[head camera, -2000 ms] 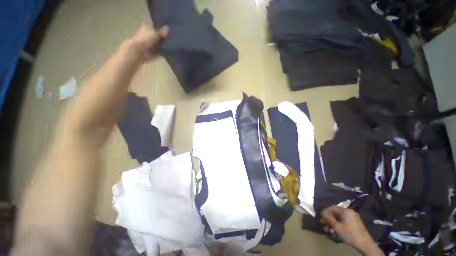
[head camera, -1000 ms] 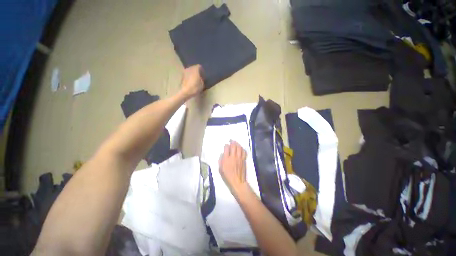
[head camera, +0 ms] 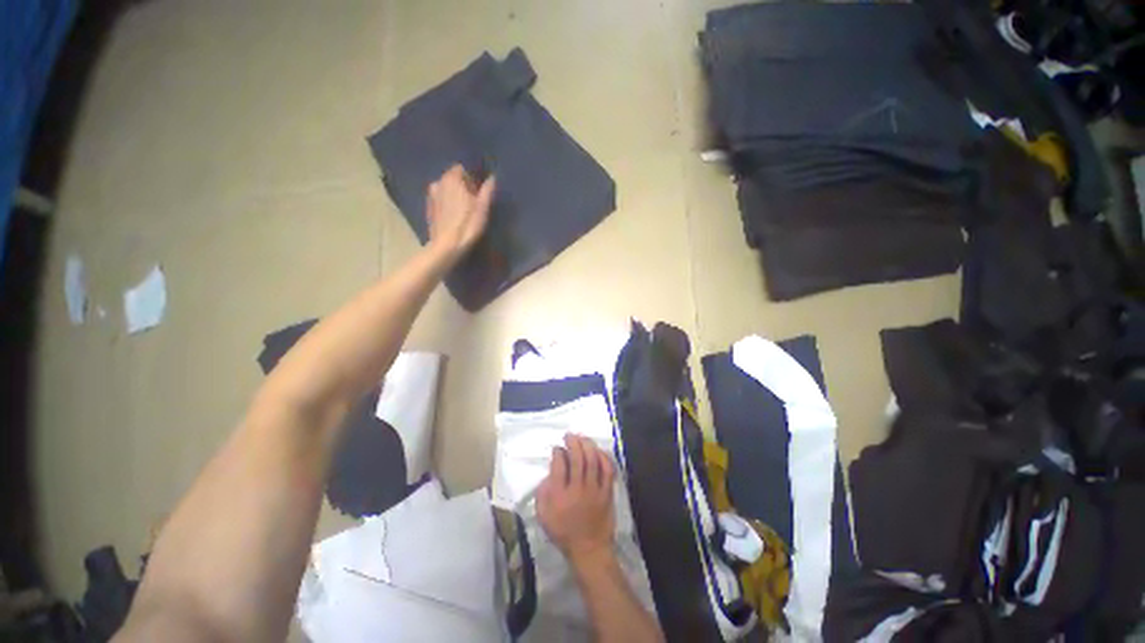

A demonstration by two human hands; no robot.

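A dark cut panel stack (head camera: 540,189) lies flat and turned at an angle on the floor ahead. My left hand (head camera: 458,211) is on its left part, fingers bent against the cloth; whether they pinch a layer cannot be told. The central bundle (head camera: 553,393) lies nearer me, white with navy strips and a dark band along its right side. My right hand (head camera: 578,492) rests on its white top, palm down, fingers slightly apart, with small creases around them. The bundle's lower end is cut off by the frame.
White pieces (head camera: 414,559) lie left of the bundle, with dark pieces (head camera: 364,465) above them. Mustard ties (head camera: 763,580) and a curved white piece (head camera: 810,471) lie right. A folded dark stack (head camera: 841,138) is upper right, dark-and-white bundles (head camera: 954,440) far right, white scraps (head camera: 146,299) left.
My left hand brought the dark panel down onto the floor, then moved inward from its lower edge. My right hand moved from the right-hand pieces onto the central bundle. The view shifted.
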